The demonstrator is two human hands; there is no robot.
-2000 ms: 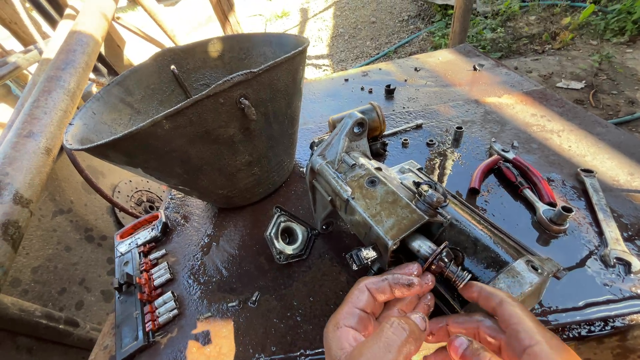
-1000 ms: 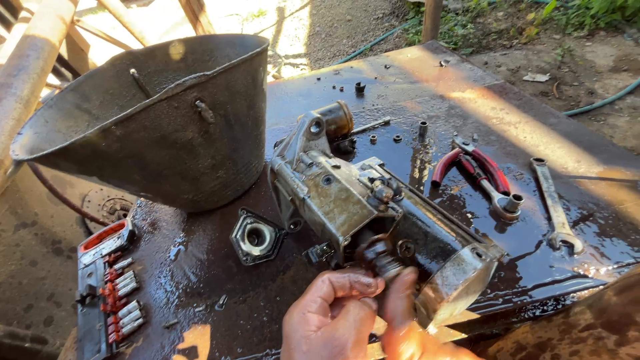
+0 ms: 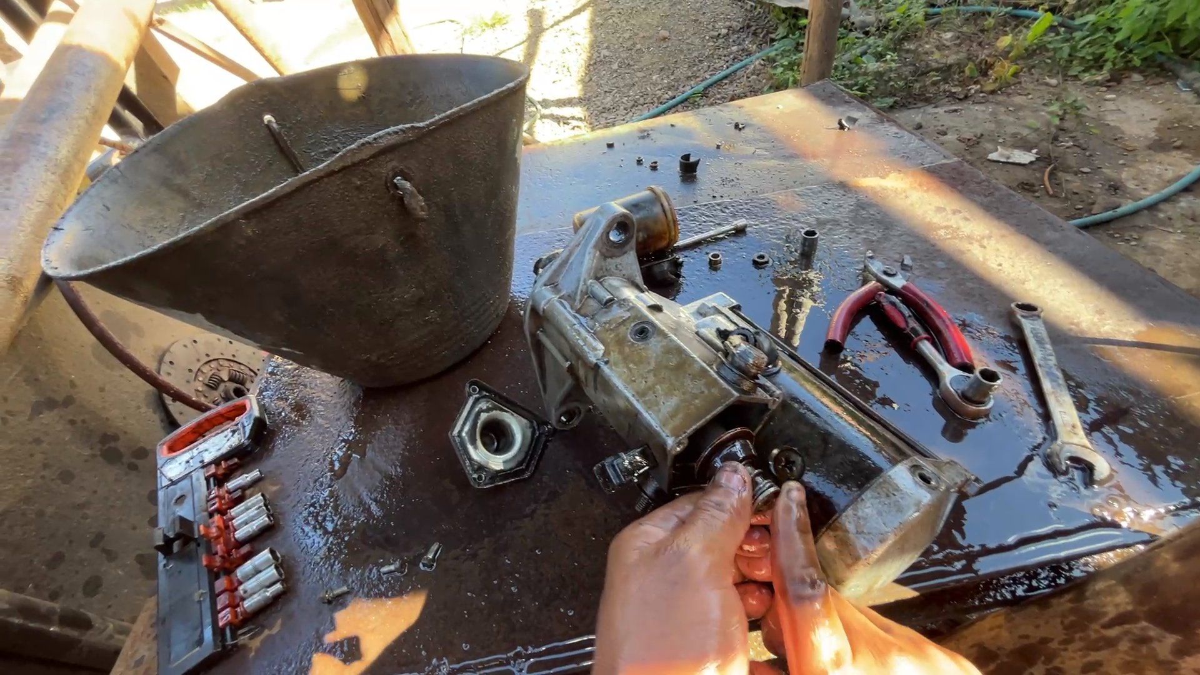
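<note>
A metal housing [image 3: 647, 347] with a black cylindrical body, possibly a starter motor, lies across the wet table. At its near end a dark shaft part with a coil spring [image 3: 750, 473] sits at the bore. My left hand [image 3: 680, 572] grips this spring part between thumb and fingers. Against its right side are the fingers of my right hand [image 3: 820, 591], partly overlapping the left fingers. A small round dark cap [image 3: 786, 463] shows just above my right fingertip. Left of the housing lies a pentagonal metal cover [image 3: 495, 434] with a round hole.
A bent metal bucket [image 3: 375, 253] stands at the back left, with a socket set [image 3: 211, 534] before it. Red-handled pliers [image 3: 923, 314], a ratchet [image 3: 956, 384] and a wrench [image 3: 1059, 398] lie right. Loose screws [image 3: 430, 556] and small nuts [image 3: 715, 260] are scattered on the wet table [image 3: 394, 506].
The spring part, held out from the housing two seconds ago with its coil in plain sight, is now in against the bore. Both hands have stayed on it.
</note>
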